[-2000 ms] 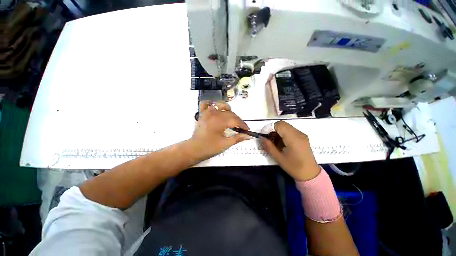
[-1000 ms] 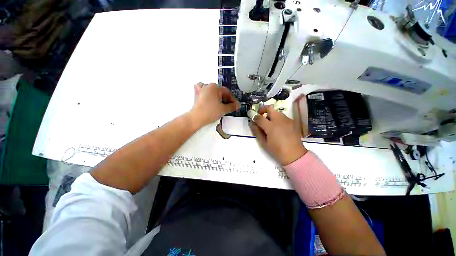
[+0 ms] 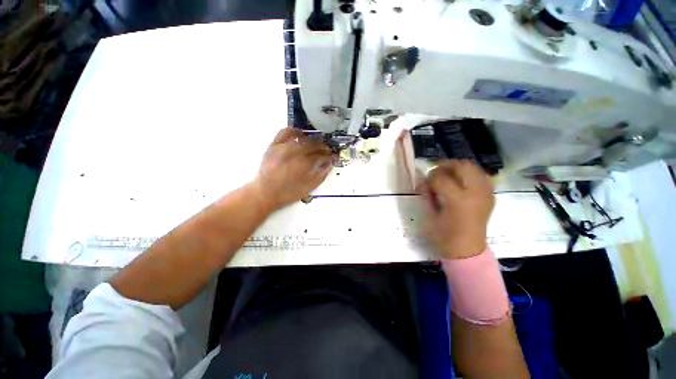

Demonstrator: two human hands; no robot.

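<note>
My left hand (image 3: 296,166) lies at the needle area, just left of the presser foot (image 3: 342,141), fingers bent over the work; whether it grips a label is hidden. The sewn label chain (image 3: 290,55), black with thin pale gaps, runs away behind the needle along the left of the machine head. My right hand (image 3: 461,196), slightly blurred with a pale band on a finger, is over the front edge of the label stack (image 3: 463,141). Its fingers are curled, and what they hold cannot be seen. The stack sits under the machine arm beside a pinkish-tan box edge (image 3: 405,159).
The white sewing machine (image 3: 437,66) spans the back right. Dark snips (image 3: 557,207) and a black cord lie on the table (image 3: 163,148) at right. A printed ruler runs along the front edge. A blue bin (image 3: 530,337) is below right, and green material (image 3: 26,222) is at far left.
My right hand has moved from the presser foot rightward to the label stack. My left hand stays beside the needle. The camera view has shifted.
</note>
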